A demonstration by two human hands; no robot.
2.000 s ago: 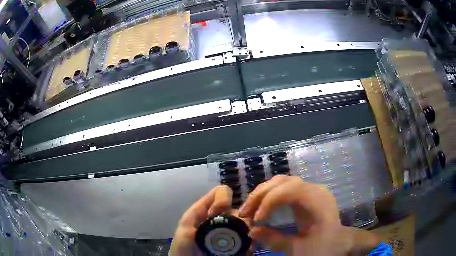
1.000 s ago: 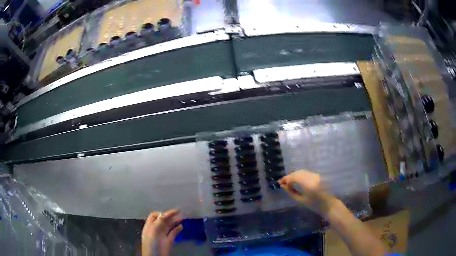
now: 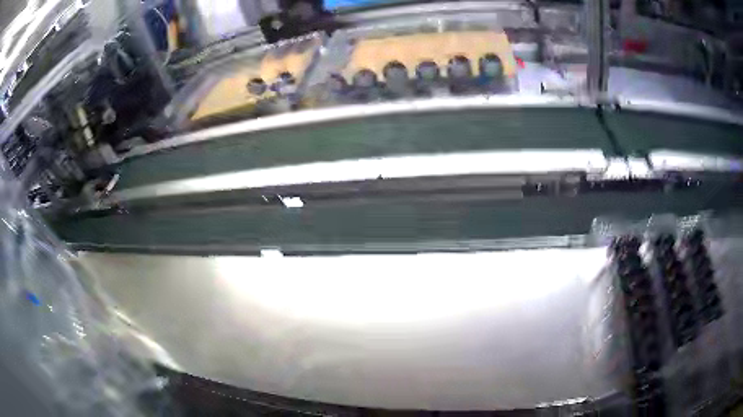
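Observation:
The narrow-slot tray (image 3: 601,326) lies at the right on the metal ledge, cut off towards the lower right. Several black units (image 3: 639,318) stand on edge in it in three dark rows. The picture is blurred, so single units are hard to tell apart. Neither my left hand nor my right hand is in the picture.
The silver metal ledge (image 3: 391,326) runs in front of me. Behind it lie green conveyor belts (image 3: 407,224) between metal rails. Beyond them are trays over brown cardboard (image 3: 432,50) with several round black units. Crinkled clear plastic trays (image 3: 49,326) are at the left edge.
The view has swung left, so the slot tray now shows at the far right. The unit seen in my hands two seconds ago is no longer visible there. Both hands have left the picture.

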